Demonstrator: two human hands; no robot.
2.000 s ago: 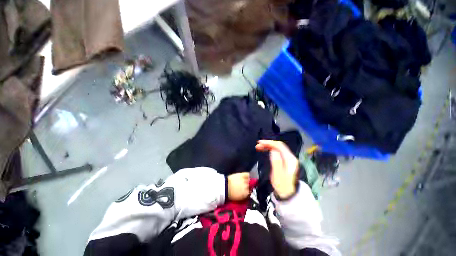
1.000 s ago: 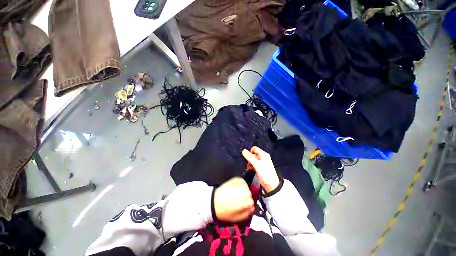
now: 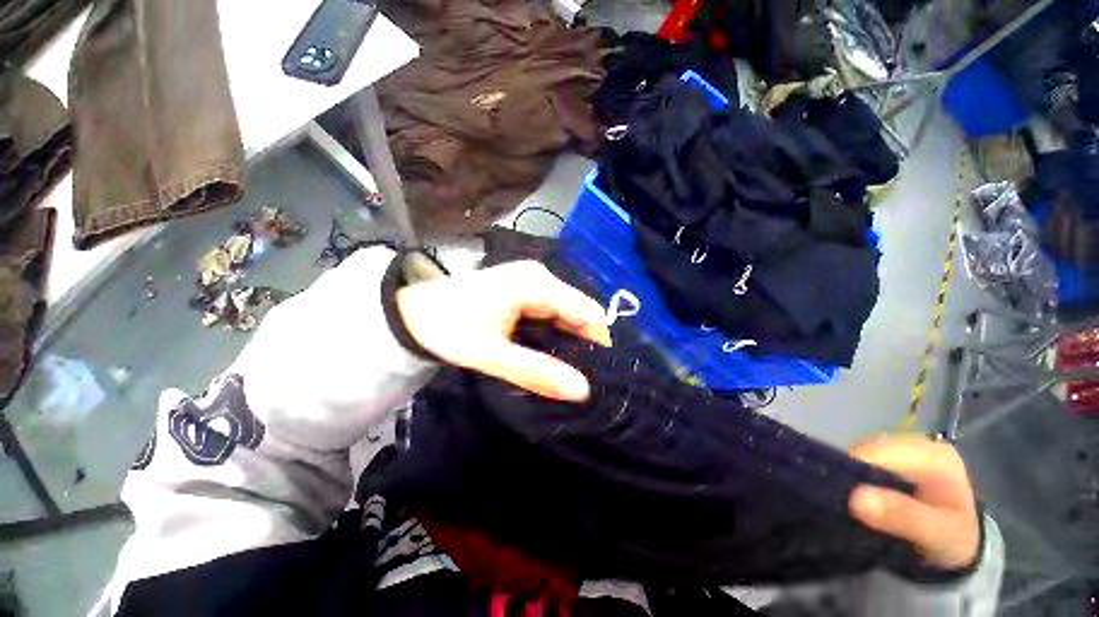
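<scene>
Black trousers (image 3: pixel 651 482) are held up in front of my chest, with the gathered waistband (image 3: pixel 723 434) stretched out between my hands. Rows of pale stitching show along it. My left hand (image 3: pixel 500 325) is at the left end, its thumb and fingers closed over the band's edge. My right hand (image 3: pixel 922 500) grips the other end, thumb on the near face. A small white loop (image 3: pixel 622 305) stands up at the band's edge beside my left fingertips. No tool shows in either hand.
A blue crate (image 3: pixel 585 247) heaped with dark trousers (image 3: pixel 771 217) stands just beyond the band. Brown trousers (image 3: pixel 151 109) and a phone (image 3: pixel 329 42) lie on the white table (image 3: pixel 259 90) at left. Brown garments (image 3: pixel 482 109) are piled beyond. Scraps (image 3: pixel 237 271) lie on the floor.
My hands were close together at my lap; they have moved far apart and raised the black trousers, stretching the waistband. The view has shifted, and the trousers and sleeve now hide much of the cord heap.
</scene>
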